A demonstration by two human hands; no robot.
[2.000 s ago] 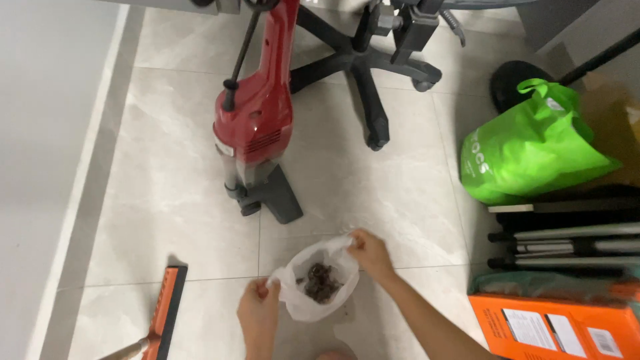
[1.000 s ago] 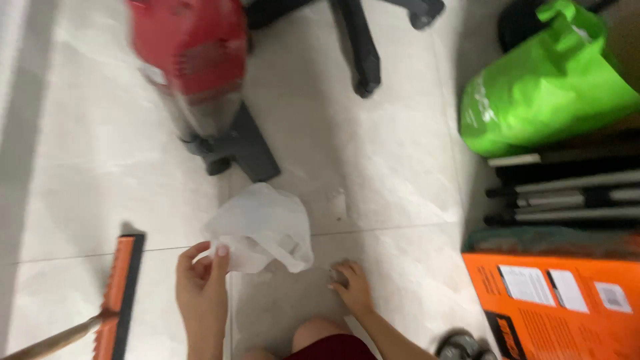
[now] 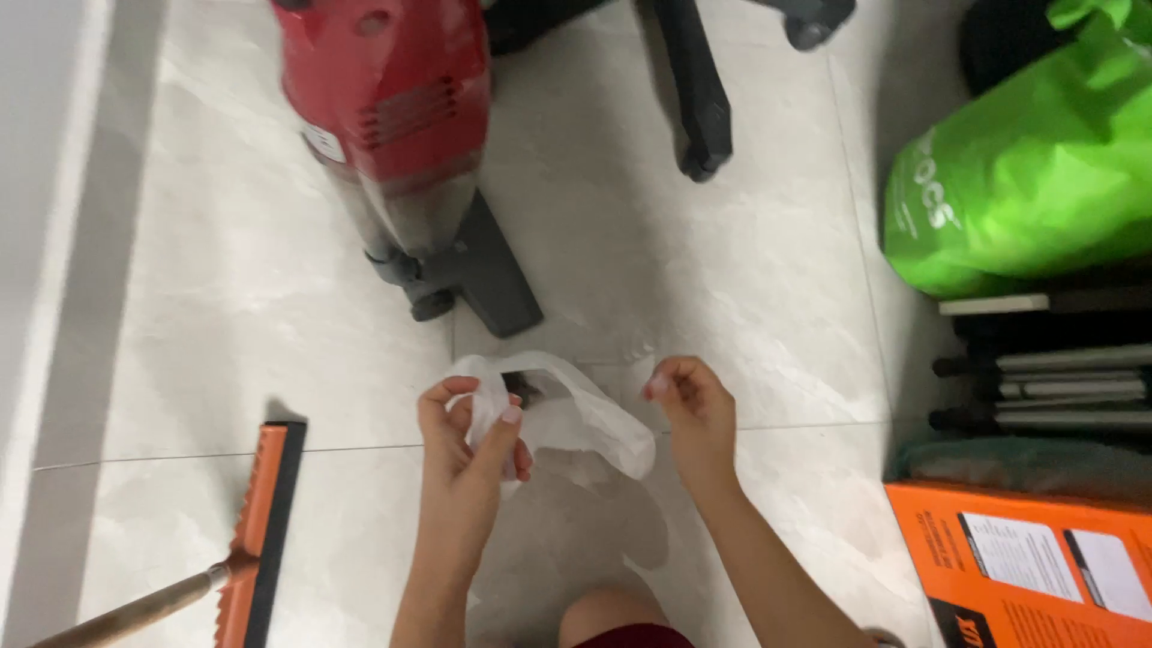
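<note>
My left hand [image 3: 472, 436] pinches the rim of a thin white plastic bag [image 3: 594, 414] low over the tiled floor. Dark debris [image 3: 524, 387] shows inside the bag's mouth, beside my left fingers. To the right of the bag, apart from it, my right hand [image 3: 688, 400] has its fingers curled with thumb and fingertips close together; whether something small is between them cannot be told. Just beyond the bag stands a red upright vacuum cleaner [image 3: 391, 90] with a dark grey floor nozzle [image 3: 490, 270].
An orange floor squeegee or brush [image 3: 247, 540] with a wooden handle lies at the left. A black wheeled chair base [image 3: 702, 99] is at the top. On the right are a green bag [image 3: 1026, 171], folded metal-tubed items [image 3: 1071, 387] and an orange box [image 3: 1035, 576].
Two seconds ago both hands held the bag's rim wide apart; my right hand has since let go and was near the floor one second ago. It is now raised beside the bag.
</note>
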